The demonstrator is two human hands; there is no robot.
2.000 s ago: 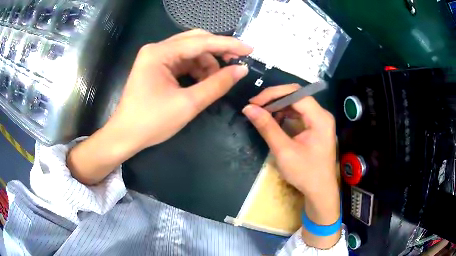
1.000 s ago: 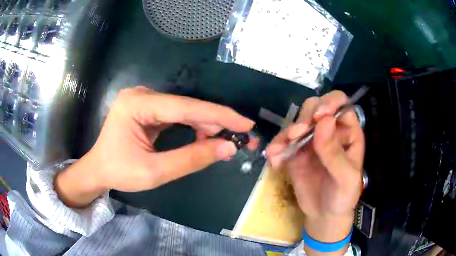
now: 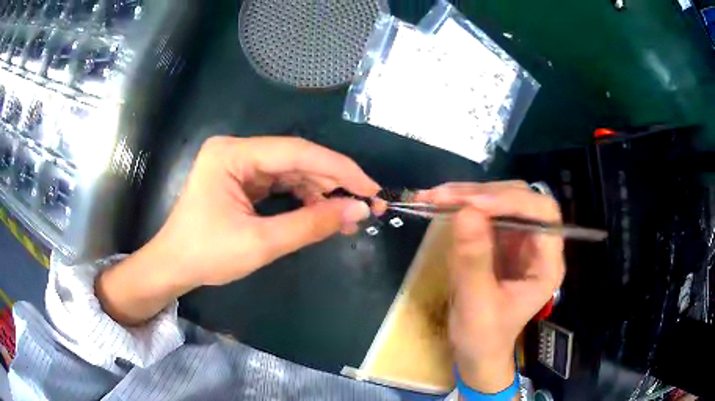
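My left hand (image 3: pixel 251 211) pinches a small black camera module (image 3: pixel 341 193) between thumb and fingers; most of it is hidden by the fingertips. Two small white connector ends (image 3: pixel 396 222) show just below the fingertips. My right hand (image 3: pixel 502 258) holds slim metal tweezers (image 3: pixel 549 228), lying nearly level with the tips pointing left. The tweezer tips are at the module, beside my left fingertips. Whether they grip a part of it I cannot tell.
A shiny blister tray (image 3: pixel 59 110) is at the left. A grey perforated disc (image 3: pixel 310 39) and clear bags with white sheets (image 3: pixel 439 82) lie at the far side. A tan board (image 3: pixel 411 329) is by my right forearm. A black control box (image 3: pixel 619 258) stands at the right.
My right hand has turned and moved left, bringing the tweezers from slanted and apart to level at the module. My left hand stays nearly in place, still holding the module.
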